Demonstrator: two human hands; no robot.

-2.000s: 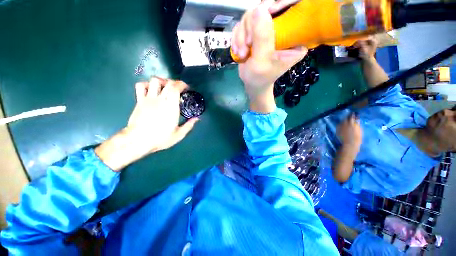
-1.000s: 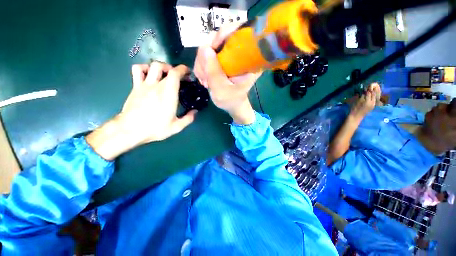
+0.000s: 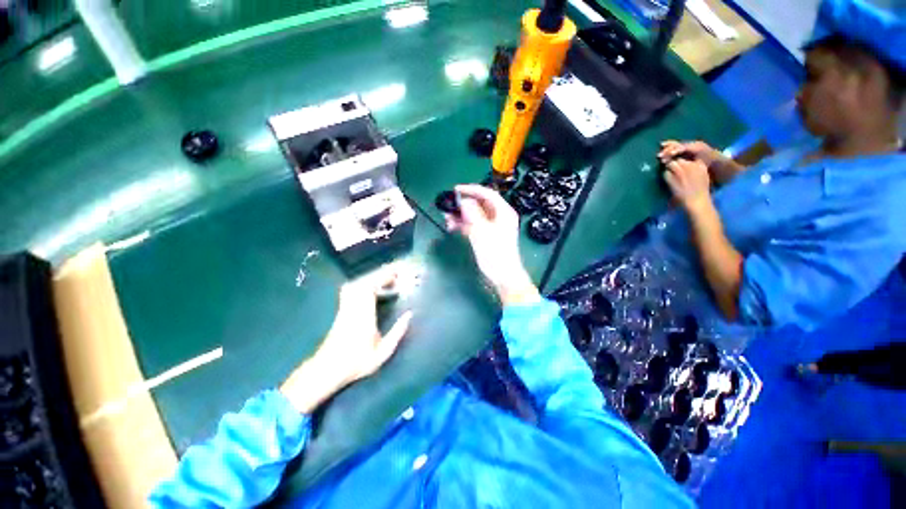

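My left hand [image 3: 350, 343] is low over the green mat, fingers curled and thumb apart, with no black part visible in it. My right hand [image 3: 490, 239] is right of the feeder, its fingertips on a round black part [image 3: 448, 203]. The orange-yellow electric screwdriver [image 3: 525, 94] hangs nose down beyond my right hand, with no hand on it. Its nose is over the pile of round black parts [image 3: 544, 203]. The grey-white screw feeder [image 3: 350, 179] stands beyond my left hand.
Loose screws [image 3: 307, 267] lie left of the feeder's front. One round black part [image 3: 200, 145] lies farther left. A clear blister tray [image 3: 646, 368] is at the right by my lap. A dark bin [image 3: 35, 388] stands far left. Another person [image 3: 795, 229] sits at right.
My right hand has let go of the screwdriver, which now hangs upright, and touches a round part. My left hand has come off its part. The view has shifted, showing more of the bench.
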